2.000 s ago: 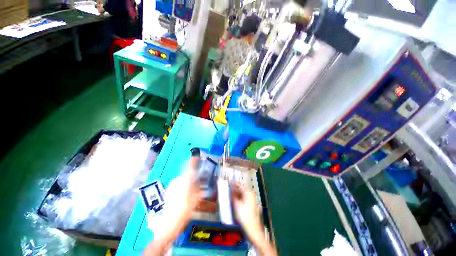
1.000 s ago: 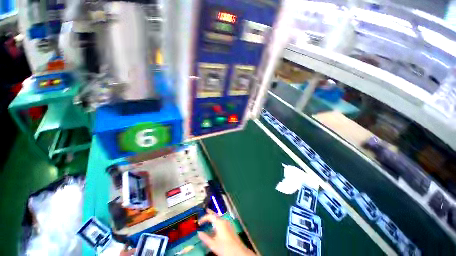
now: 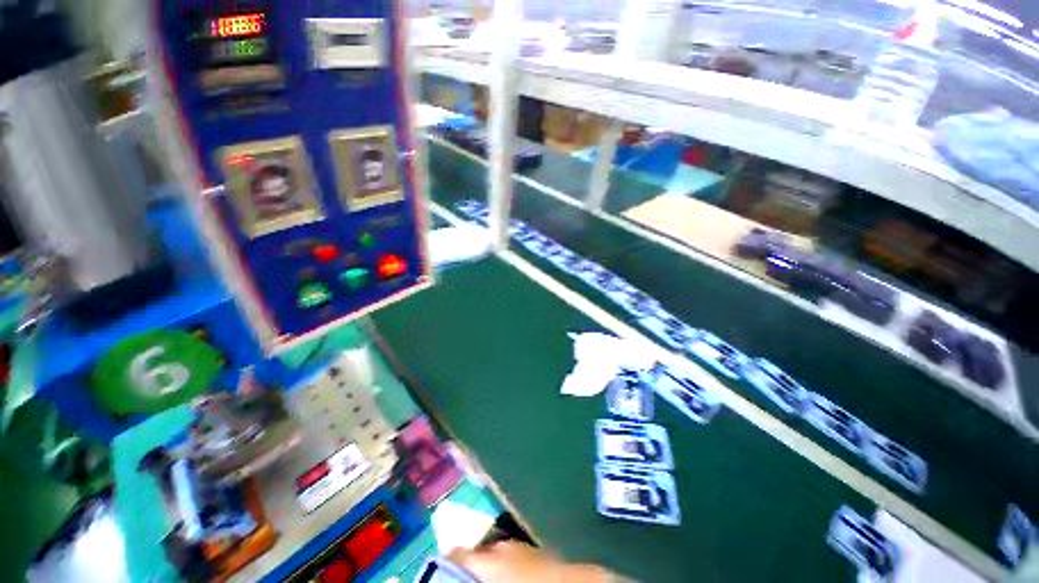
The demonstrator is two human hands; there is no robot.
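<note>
My right hand (image 3: 533,565) is low at the bottom edge, blurred and partly cut off. Its fingertips are on the corner of a pale-edged panel (image 3: 442,572), which the frame edge also cuts. My left hand is not in view. A blurred panel (image 3: 207,508) sits in the orange-brown fixture (image 3: 245,551) on the left of the press base plate (image 3: 342,410). Several panels lie on the green bench, among them one at the front of a short column (image 3: 636,492).
The blue press head with green "6" (image 3: 157,371) and the control panel (image 3: 302,171) stand left. A white crumpled wrap (image 3: 598,362) lies beside the panels. Beyond a pale rail (image 3: 786,438), a conveyor carries a row of panels (image 3: 775,385). Dark housings (image 3: 849,287) line a shelf.
The view has swung right, so press and control panel sit further left. My left hand's panel at the press front is gone from there. My right hand has closed from open fingers onto a panel corner.
</note>
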